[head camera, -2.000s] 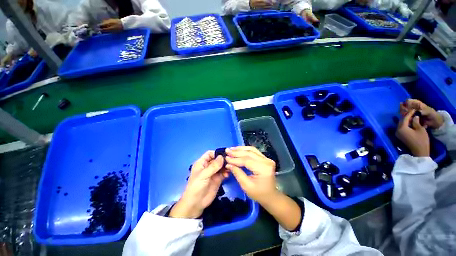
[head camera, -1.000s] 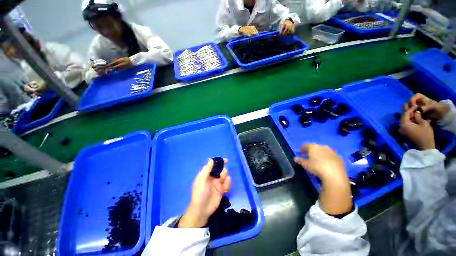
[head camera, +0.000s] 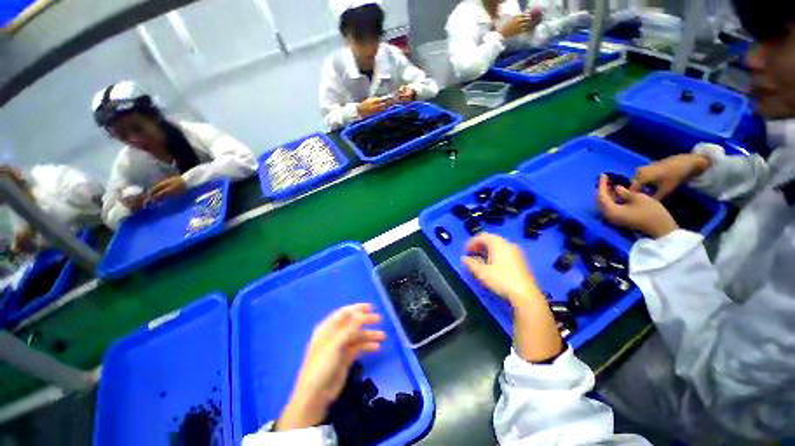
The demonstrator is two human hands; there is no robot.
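Observation:
My left hand (head camera: 336,361) is over the near middle blue tray (head camera: 301,274), fingers apart, with no piece visible in it. Black housings (head camera: 379,414) lie in a pile at that tray's near right end, partly behind the hand. My right hand (head camera: 501,268) is over the left side of the right-hand blue tray (head camera: 440,237), fingers bent and a little apart; no held piece shows. Loose black blocks (head camera: 597,292) lie in that tray, some under or beside my right wrist. The clear-grey tub (head camera: 418,296) of tiny dark parts stands between the two trays.
A left blue tray (head camera: 166,348) holds tiny black parts. A person's hands (head camera: 641,200) work over a tray at right; a stacked blue tray (head camera: 684,104) is beyond. The green belt (head camera: 349,205) crosses behind, with people and trays on its far side.
The view has swung right and up. My left hand no longer shows the black block it held. My right hand has gone from the block at the left hand to over the right-hand tray.

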